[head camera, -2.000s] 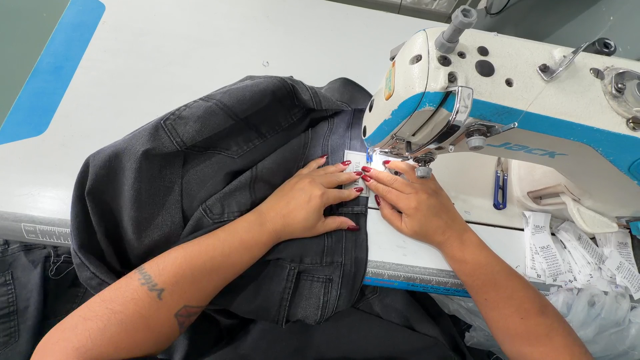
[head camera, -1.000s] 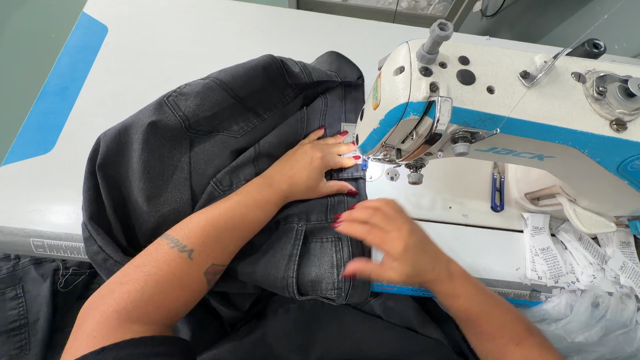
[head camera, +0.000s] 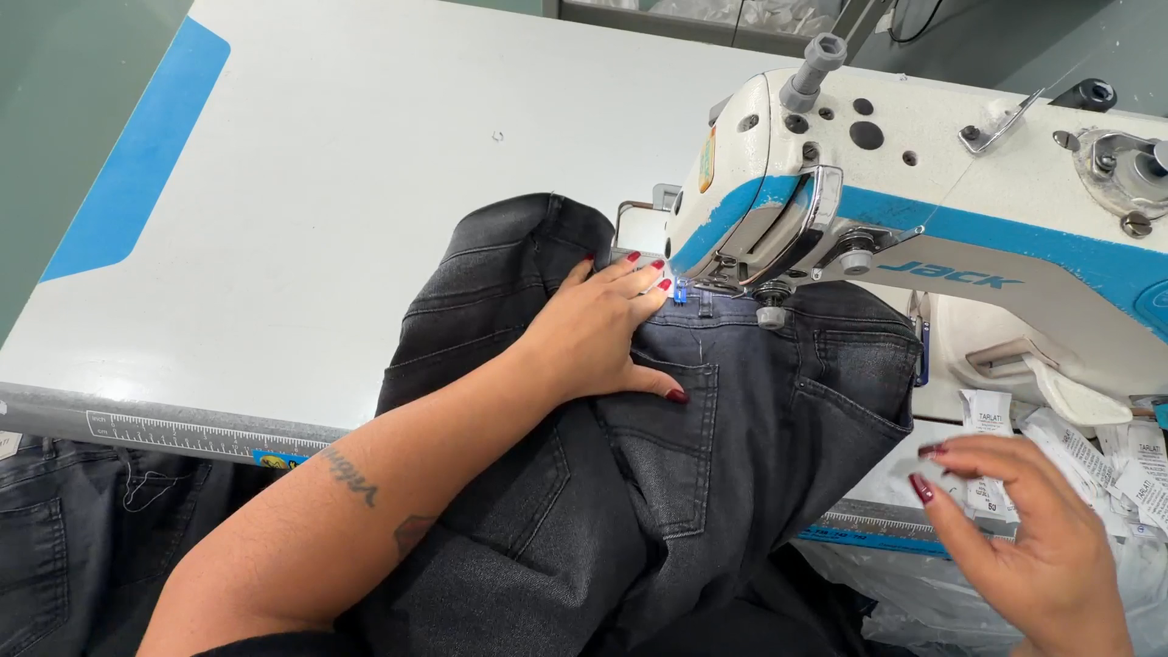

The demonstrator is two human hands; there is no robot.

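Black denim trousers (head camera: 675, 438) lie turned on the table, their waistband running under the head of a Jack sewing machine (head camera: 776, 192). My left hand (head camera: 607, 333) rests flat on the waistband and back pocket, fingertips beside the blue presser foot part (head camera: 680, 290) and a white label partly under them. Its fingers are spread and grip nothing that I can see. To the right of the trousers, my right hand (head camera: 1013, 520) is raised over the table edge, thumb and forefinger apart, near a stack of printed white fabric labels (head camera: 987, 415).
More dark denim (head camera: 82, 538) hangs at the left below the table edge with its printed ruler (head camera: 201, 438). Thread snips (head camera: 922, 351) and a cream cloth (head camera: 995, 338) lie behind the trousers at right. Clear plastic bags (head camera: 949, 593) are at lower right.
The trousers have turned, and their waistband now stretches to the right beneath the machine head. My right hand has left the trousers and moved right, towards the labels. My left hand stays on the cloth.
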